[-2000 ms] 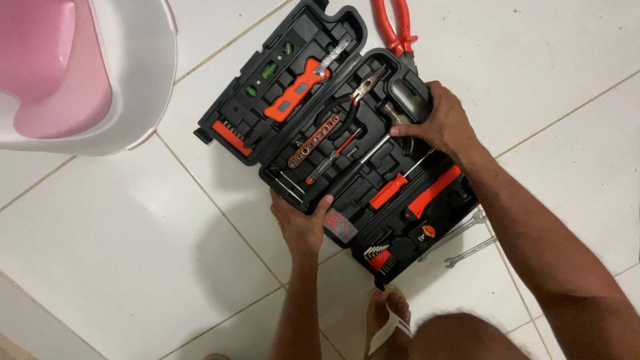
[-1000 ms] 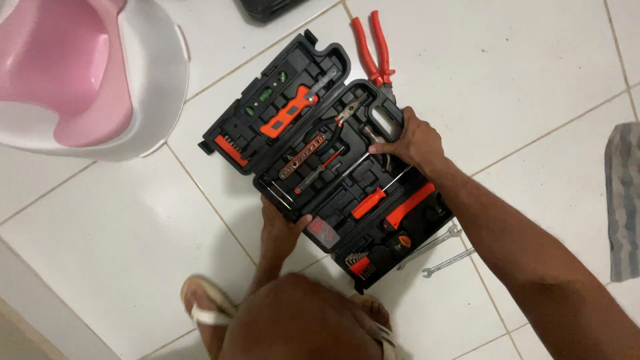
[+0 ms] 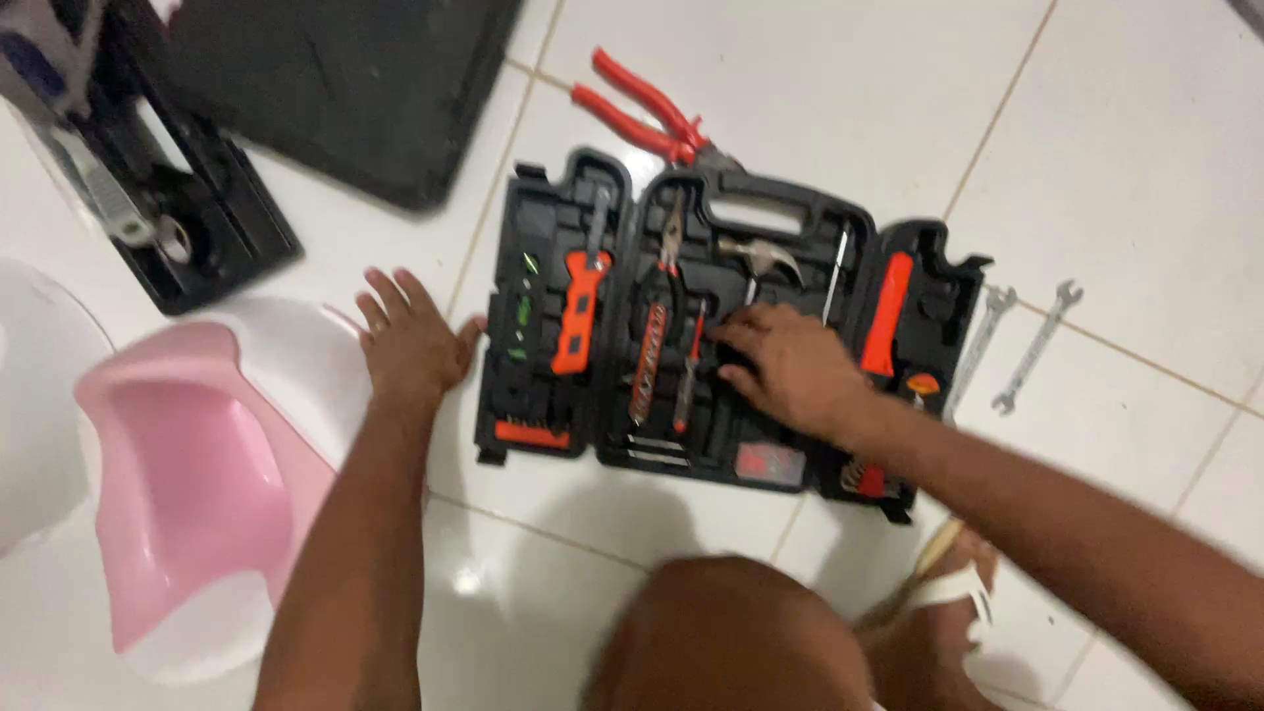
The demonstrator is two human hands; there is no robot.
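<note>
An unfolded black plastic tool case [image 3: 617,459] lies on the tiled floor, its sections spread flat. My right hand [image 3: 790,370] reaches over its middle section, fingers bent down; whether they grip something is hidden. Around that hand sit a claw hammer [image 3: 762,257], long-nose pliers [image 3: 673,237] and a small red-tipped tool [image 3: 689,370]. The left section holds an orange-handled knife or saw [image 3: 576,316]; an orange-handled tool [image 3: 889,311] is in the right section. My left hand [image 3: 410,336], fingers spread and holding nothing, is beside the case's left edge.
Red-handled pliers [image 3: 642,109] lie behind the case, and metal wrenches [image 3: 1037,346] to its right. A pink and white plastic potty or seat [image 3: 197,464] stands at left. Behind are a dark flat panel [image 3: 346,89] and a black tray [image 3: 262,237] with tools. My sandaled foot [image 3: 953,588] is at lower right.
My left hand has left the case's near edge and is beside its left side. My right hand has moved from near the handle to the middle section. The view has turned.
</note>
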